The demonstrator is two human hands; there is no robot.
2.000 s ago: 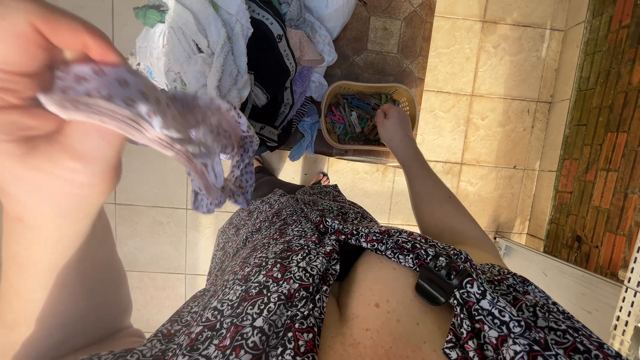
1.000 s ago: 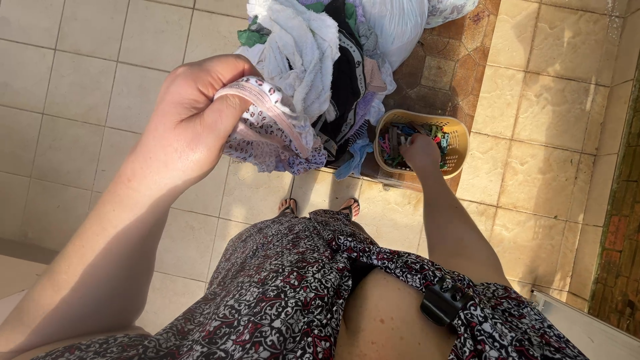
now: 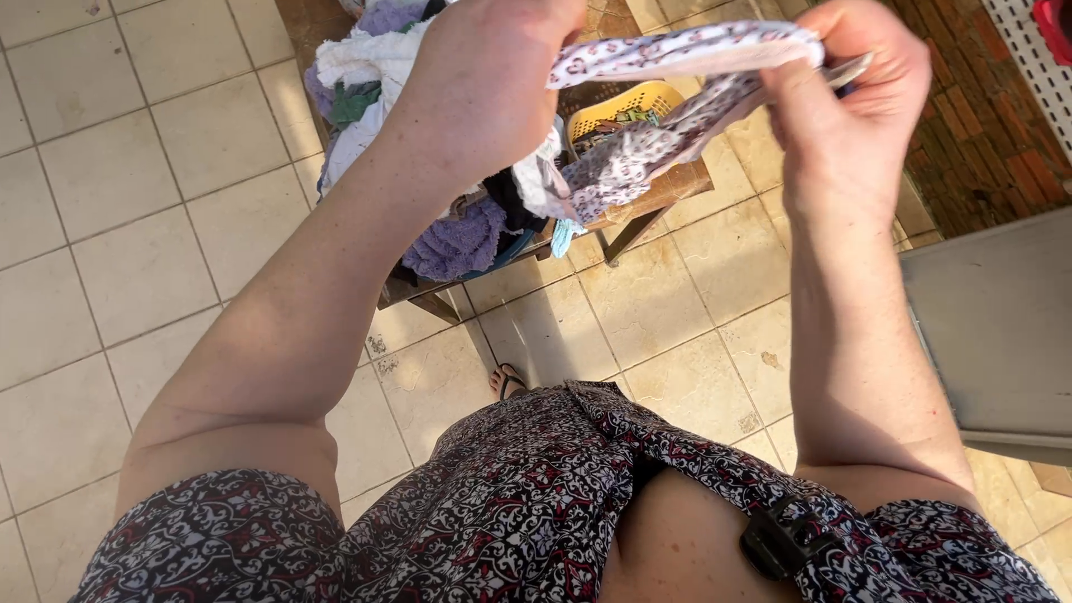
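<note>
Between my two hands, raised at the top of the view, a white leopard-print garment (image 3: pixel 620 167) with a pale pink lining is stretched. My left hand (image 3: pixel 494 84) grips its left end, the fingertips hidden behind the hand. My right hand (image 3: pixel 854 109) pinches the other end of its band between thumb and fingers, together with a small light-coloured piece that looks like a clothespin. Beyond the garment, a yellow plastic basket (image 3: pixel 624 102) of clothespins is partly covered by it.
The basket and a heap of laundry, with a white towel (image 3: pixel 360 63) and a purple cloth (image 3: pixel 456 243), rest on a low wooden table (image 3: pixel 687 180). A light-coloured panel (image 3: pixel 997 327) stands at the right. My sandalled foot (image 3: pixel 507 381) is on the tiled floor.
My right hand has left the clothespin basket, come up and taken hold of the garment. My left hand still holds it. The view has shifted.
</note>
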